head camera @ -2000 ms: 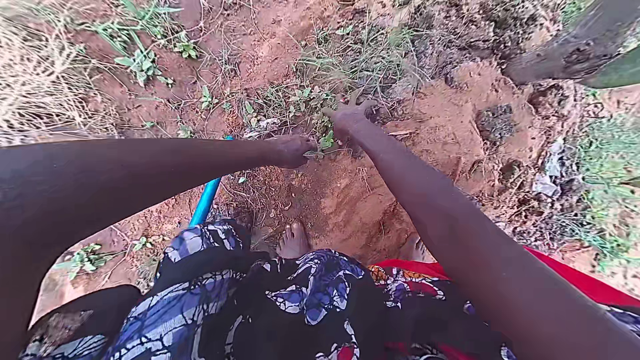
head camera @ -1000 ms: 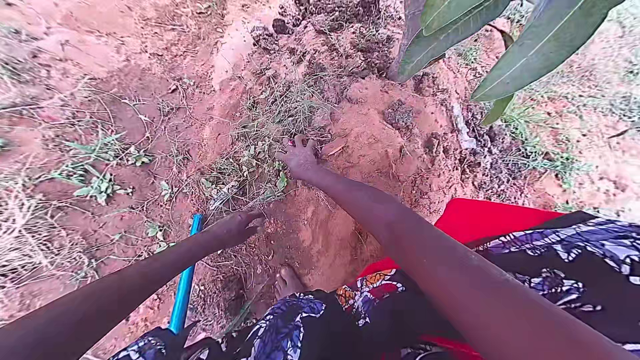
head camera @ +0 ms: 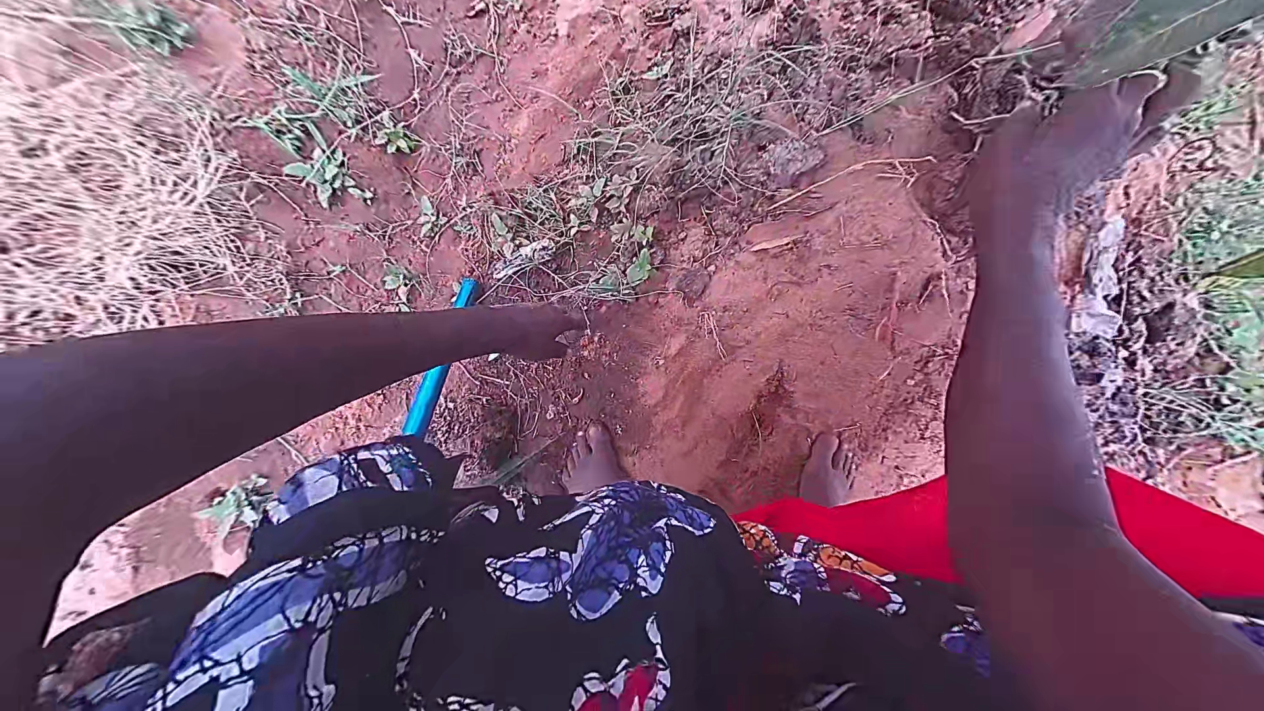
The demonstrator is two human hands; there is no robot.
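My left hand [head camera: 541,332] is low over the reddish soil [head camera: 750,346], just below a patch of small green weeds [head camera: 622,262]; its fingers are blurred, and I cannot tell whether they hold anything. A blue pipe or handle [head camera: 427,400] passes beneath my left forearm. My right hand [head camera: 1096,123] is stretched to the upper right, among dry stems and roots, partly against a large green leaf [head camera: 1165,39]. Its fingers are blurred, and their grip is unclear.
My bare feet [head camera: 592,459] stand on the soil, below patterned cloth [head camera: 592,563] and red cloth [head camera: 889,523]. Dry straw [head camera: 118,197] lies at the upper left, near green weeds [head camera: 326,168]. Dry grass [head camera: 691,128] covers the top middle, and more grass [head camera: 1224,326] grows at the right.
My right hand has moved away from the weeds and grass in the middle to the upper right. My left hand stays near the weeds. The view has shifted.
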